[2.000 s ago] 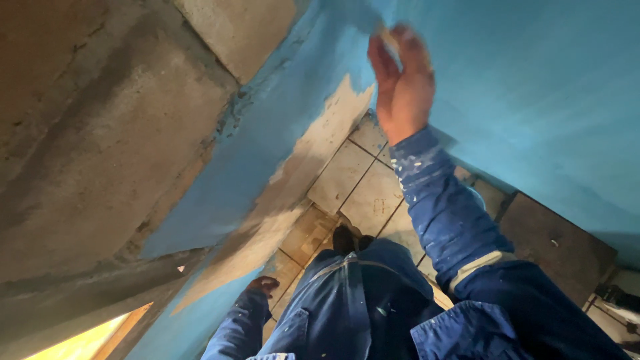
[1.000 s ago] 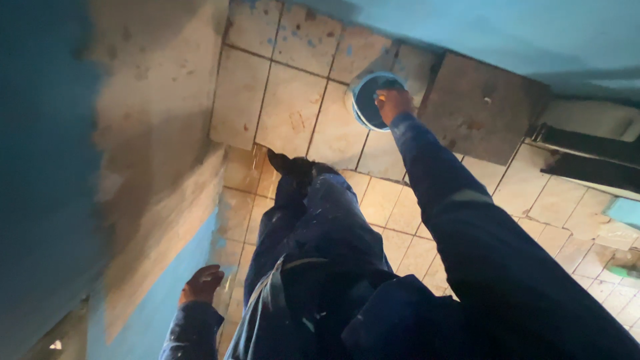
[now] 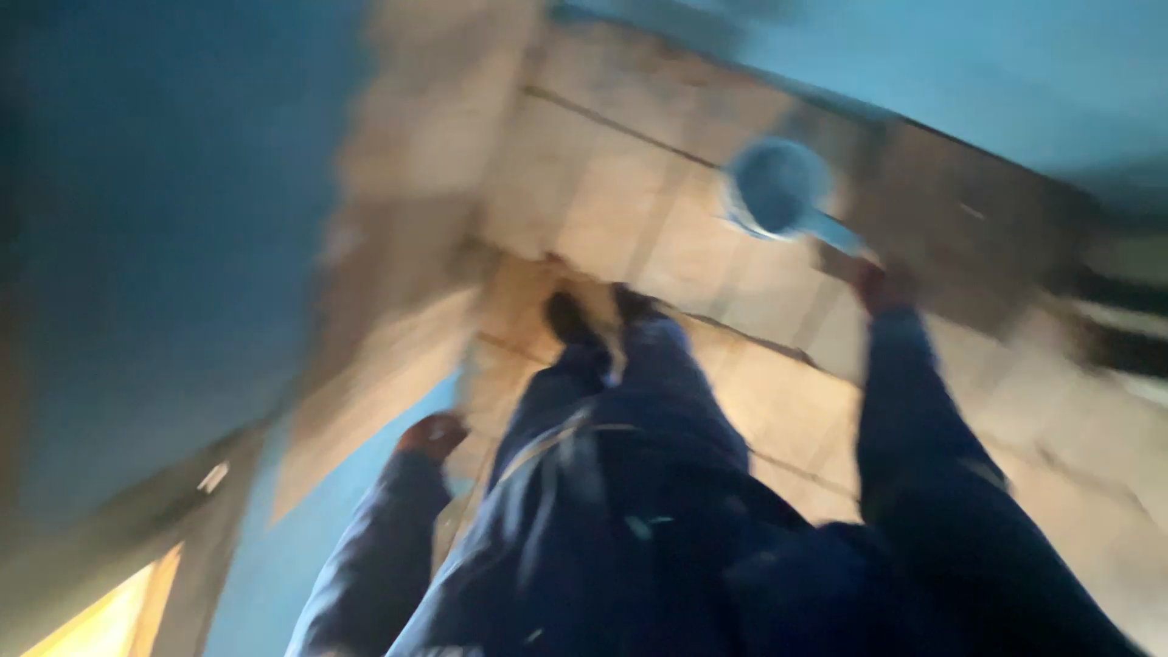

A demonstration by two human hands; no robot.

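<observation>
A bucket [image 3: 741, 214] with a pale rim and blue inside stands on the tiled floor at upper right of centre. My right hand [image 3: 881, 281], below and right of it, is closed on a light blue, flat tool [image 3: 835, 233], which looks like a paintbrush coated in paint. The tool's far end meets or overlaps the bucket's rim; blur hides which. At lower left, beside the wall, my left hand [image 3: 436, 434] hangs with its fingers partly curled. Whether it holds anything cannot be made out.
A partly blue wall [image 3: 182, 201] with a bare plaster patch [image 3: 392, 265] rises on the left. Another blue wall [image 3: 958, 73] runs along the top right. A dark brown panel [image 3: 976, 214] lies beside the bucket. My feet [image 3: 570, 315] stand on the tiles. Bright light enters an opening [image 3: 109, 616] at lower left.
My right hand was up at the blue wall, then at the bucket; now it is right of the bucket with the blue tool showing. The view has swung from the wall towards the floor.
</observation>
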